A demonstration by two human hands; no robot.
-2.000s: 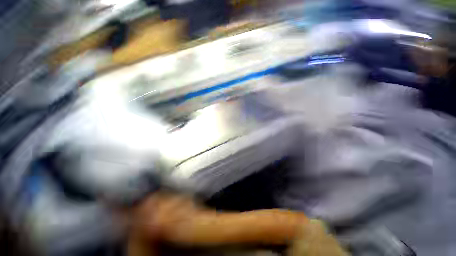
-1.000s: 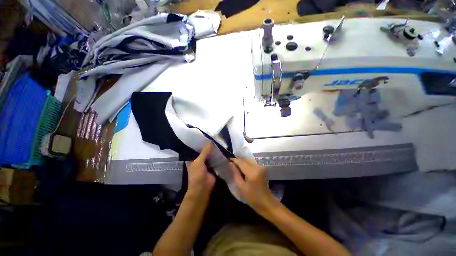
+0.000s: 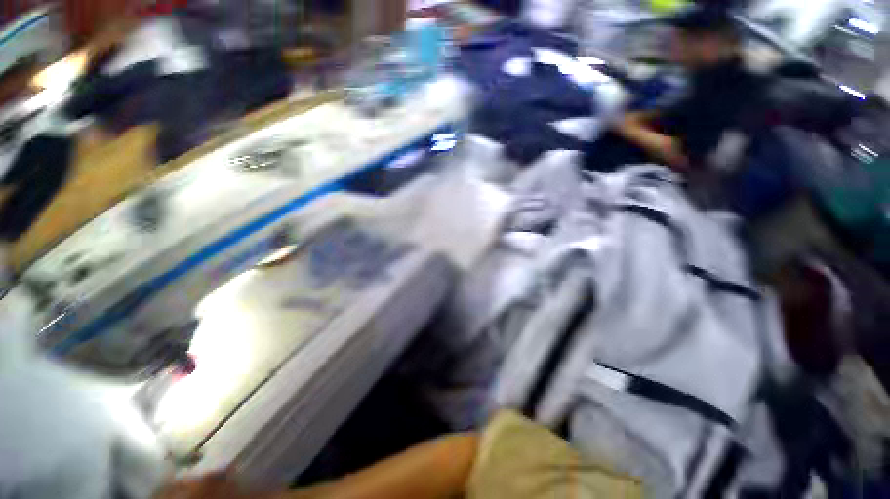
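Observation:
The frame is blurred. My right hand (image 3: 200,484) is small, smeared and cut off by the bottom edge at the lower left, so its fingers and any grip cannot be made out. My right forearm runs from it to a beige sleeve at the bottom middle. Whitish-grey cloth (image 3: 54,419) fills the lower left corner beside the brightly lit needle area. The white sewing machine head (image 3: 224,190) with its blue stripe slants across the left half. My left hand is not in view.
A large heap of light grey garments with black bands (image 3: 673,312) lies right of the machine. Grey scraps (image 3: 356,253) lie on the machine bed. The grey table edge (image 3: 342,365) slants below it. A person in dark clothes (image 3: 717,97) is at the upper right.
The view has swung right, bringing in the garment heap and the other person. My left hand has left the picture. My right hand has shifted to the lower left edge.

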